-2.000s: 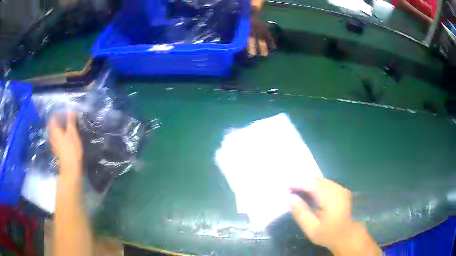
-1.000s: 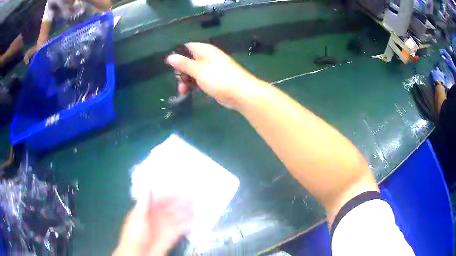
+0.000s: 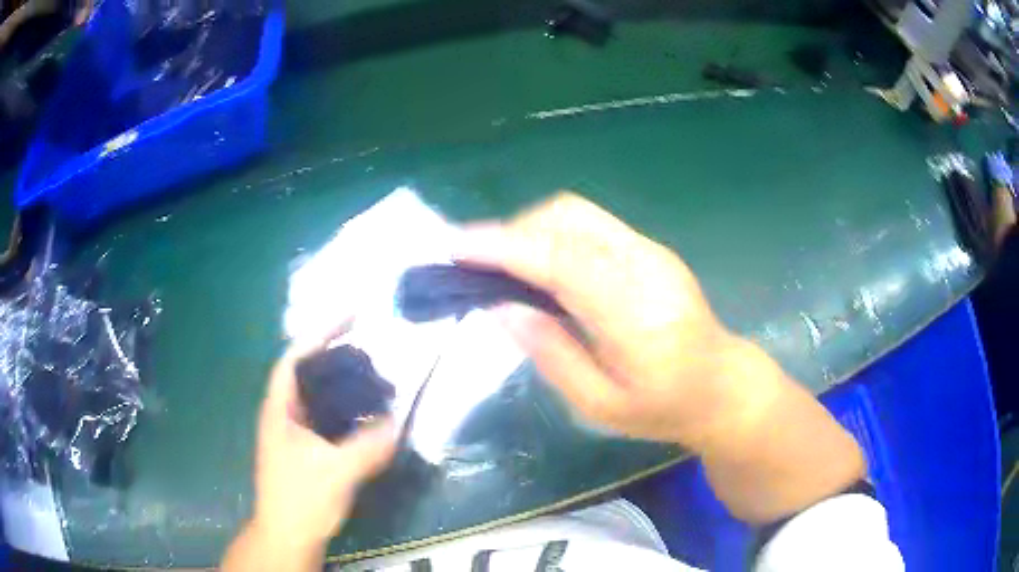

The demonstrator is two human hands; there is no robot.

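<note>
My left hand (image 3: 318, 447) holds a black power adapter block (image 3: 344, 391) at the lower left of the white stack. My right hand (image 3: 626, 324) grips a dark coiled cable bundle (image 3: 453, 291) above the stack. A thin dark cord hangs between the two hands. The bright, overexposed white stack (image 3: 369, 257) lies on the green surface under both hands. Whether a clear bag lies on it cannot be told.
A heap of bagged adapters (image 3: 67, 369) glints at the left. A blue crate (image 3: 168, 168) with bagged goods stands upper left. A second blue bin (image 3: 916, 436) is at lower right. Loose dark adapters (image 3: 581, 22) lie on the far strip. Another person's gloved hand (image 3: 998, 170) shows at the right edge.
My right hand has come back from the far strip to the white stack with the dark cable. My left hand, blurred over the stack before, now holds the adapter block.
</note>
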